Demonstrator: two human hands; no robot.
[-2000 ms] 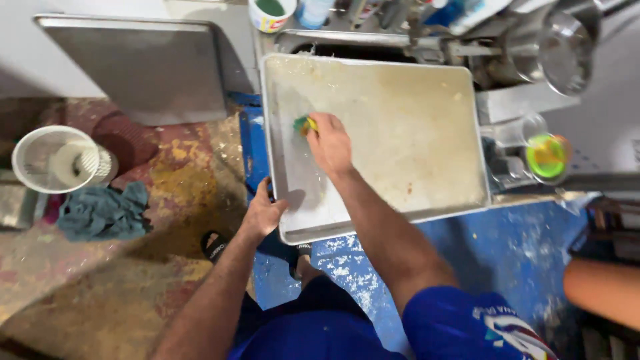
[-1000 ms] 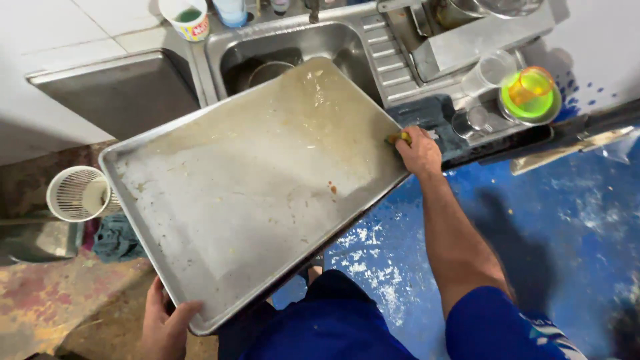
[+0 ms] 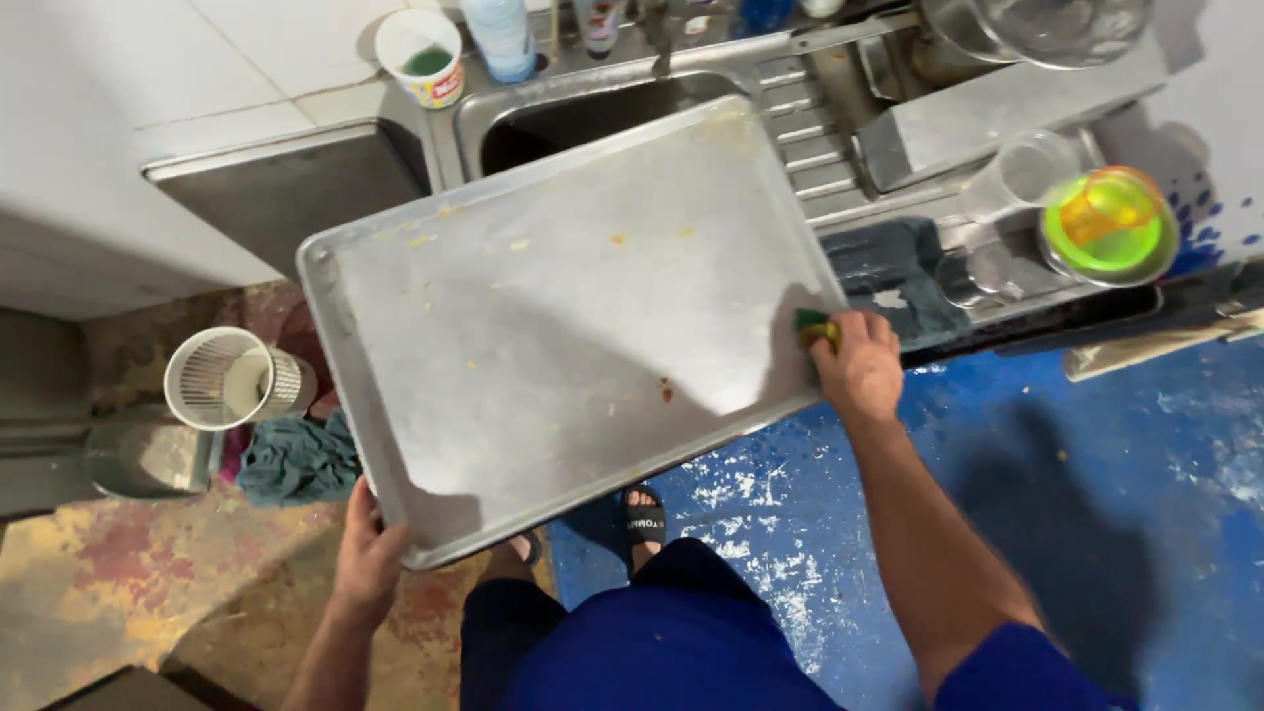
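A large metal sheet pan (image 3: 573,346), with small yellowish bits and a brown spot on its surface, lies tilted across the front of a steel sink (image 3: 612,109). My left hand (image 3: 370,558) grips the pan's near left corner, thumb on the rim and fingers partly hidden behind it. At the right rim, my right hand (image 3: 861,365) is closed on a green and yellow scouring sponge (image 3: 818,328), which touches the inside of the pan's right edge.
Behind the sink stand a cup with green liquid (image 3: 427,61) and a blue bottle (image 3: 502,39). On the right are a ribbed drainboard (image 3: 805,128), a dark cloth (image 3: 889,281), and green and orange containers (image 3: 1104,219). Another metal tray (image 3: 296,188) leans at left, above a white basket (image 3: 222,380).
My right hand has gone from the pan's inner surface to its right rim with the sponge. The pan has turned and tilted; cloudy liquid that covered much of it has largely gone.
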